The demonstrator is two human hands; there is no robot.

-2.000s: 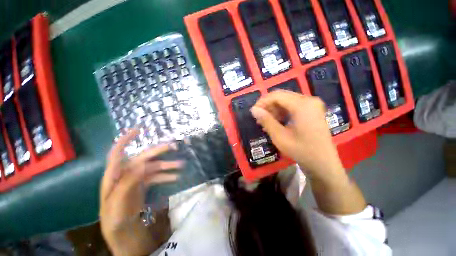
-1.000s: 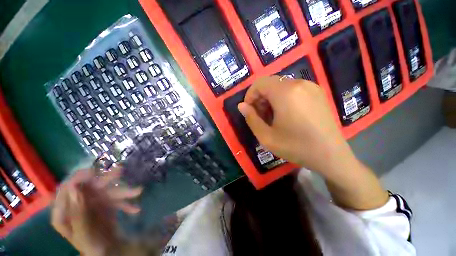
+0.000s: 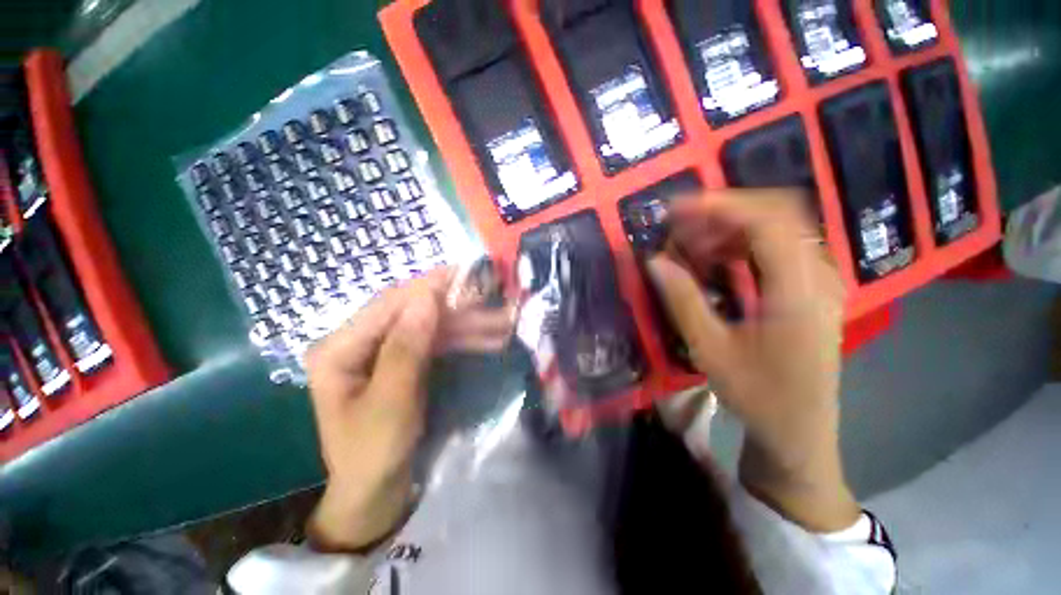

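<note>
My left hand (image 3: 390, 372) pinches a clear shiny carrier sheet (image 3: 541, 308), which hangs over the near left corner of the red tray (image 3: 599, 186) and partly covers the phone there. My right hand (image 3: 762, 308) is blurred, with fingertips over the upper end of the second black phone (image 3: 648, 219) in the near row. Whether it holds anything cannot be told. A carrier sheet with rows of small black-framed adhesive pieces (image 3: 314, 215) lies on the bench left of the tray.
Other black phones with pale labels fill the tray, such as one at the far left (image 3: 500, 116). Another red tray (image 3: 99, 244) with phones stands at the left on the green bench (image 3: 221, 436). Dark hair hangs in at the bottom centre. A grey sleeve (image 3: 1033, 242) shows at the right.
My left hand has moved right and up to the tray's corner, bringing the clear sheet over it. My right hand has moved right from the first to the second near-row phone.
</note>
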